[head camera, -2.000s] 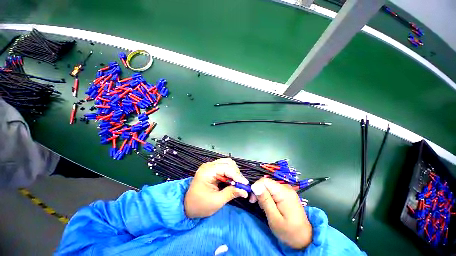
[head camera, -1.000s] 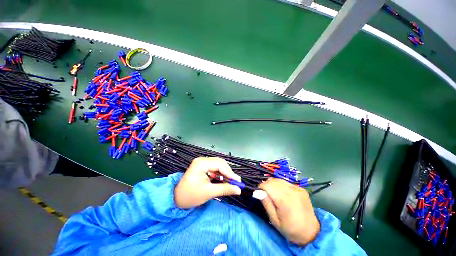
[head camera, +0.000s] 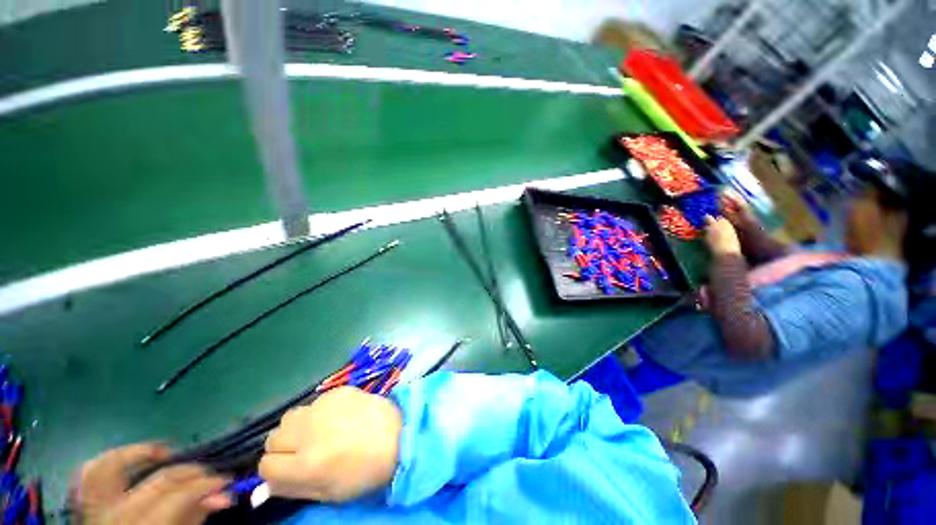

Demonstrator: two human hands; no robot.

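A red-and-blue end piece [head camera: 246, 484] shows between my two hands at the lower left. My left hand [head camera: 154, 487] is blurred, with its fingertips closed on the piece's left end. My right hand [head camera: 334, 446] is curled, its thumb with a white fingertip cover against the piece's right end. Whether a cable lead is joined to the piece is hidden. A bundle of black leads [head camera: 236, 441] lies under and behind my hands, its red-and-blue ends [head camera: 375, 364] fanned beyond my right hand.
Two black leads [head camera: 277, 313] lie apart behind the bundle, and several crossed leads [head camera: 488, 277] lie right of them. A black tray [head camera: 544, 244] holds red-and-blue pieces. A person [head camera: 790, 308] works at the right beside a tray of copper-red parts [head camera: 662, 164]. A grey upright [head camera: 269, 133] stands behind.
The view has swung right, bringing the other person and the whole tray into sight. The loose pile is mostly out at the left. My hands now show at the lower left, still together at the end piece.
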